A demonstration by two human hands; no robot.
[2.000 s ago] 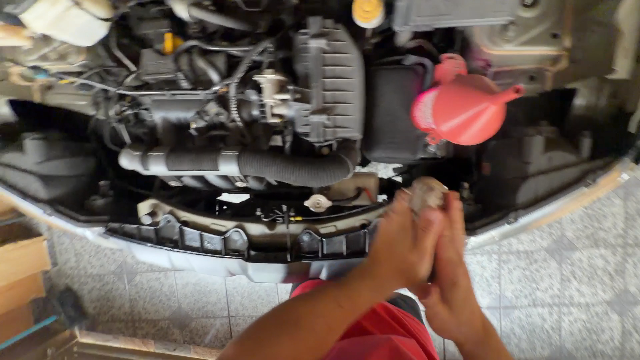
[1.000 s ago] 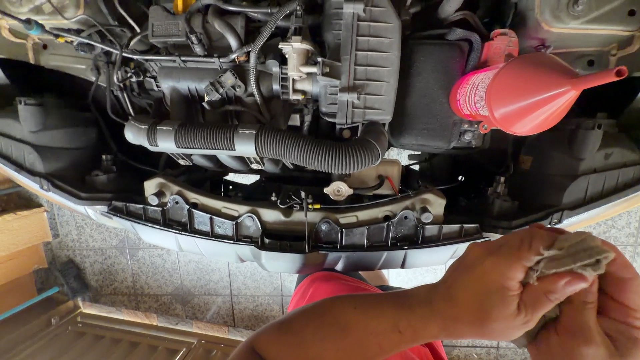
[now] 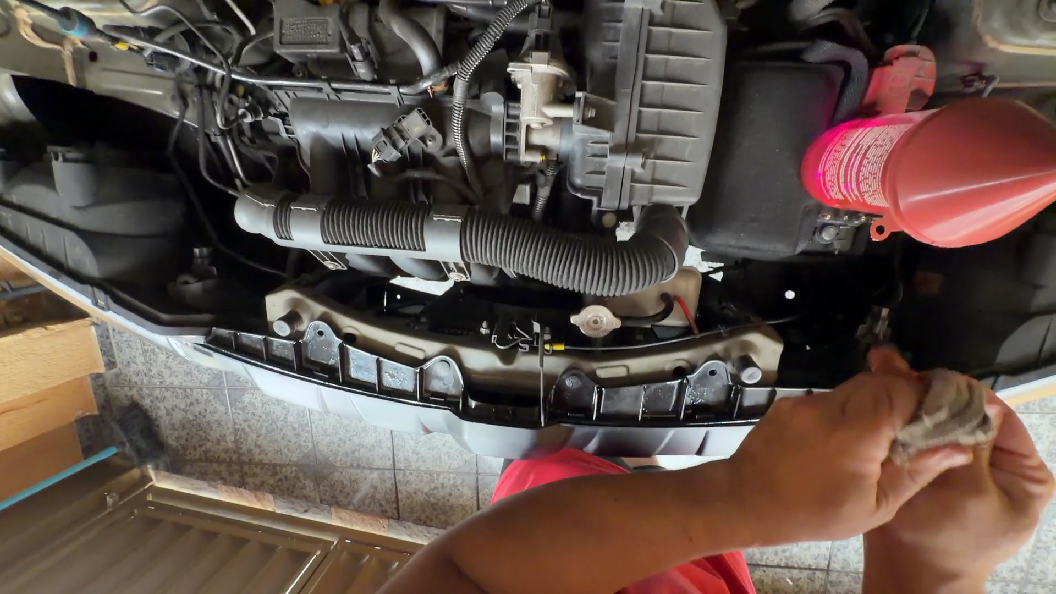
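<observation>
Both hands are together at the lower right, around a crumpled grey-beige cloth rag (image 3: pixel 945 417). My left hand (image 3: pixel 833 454) grips the rag from the left, its thumb pressed on it. Against the rag's right and lower side, my right hand (image 3: pixel 961 503) has its fingers closed, partly hidden behind the left. The hands are just in front of the car's front edge, below a red plastic funnel (image 3: pixel 969 181). Beside the funnel's wide part is a red container (image 3: pixel 858 161) bearing writing. A metal radiator cap (image 3: pixel 596 320) sits near the middle of the front crossmember.
A corrugated air intake hose (image 3: pixel 553 247) runs across the engine bay to the black air filter housing (image 3: pixel 660 107). A black box (image 3: pixel 759 157) stands right of it. The bumper (image 3: pixel 330 404) edges the bay; a brown metal panel (image 3: pixel 206 536) and wooden boards (image 3: pixel 49 371) are lower left.
The hands with the rag have moved right from near the front crossmember's right end, where they were two seconds ago. The view has moved closer to the engine bay.
</observation>
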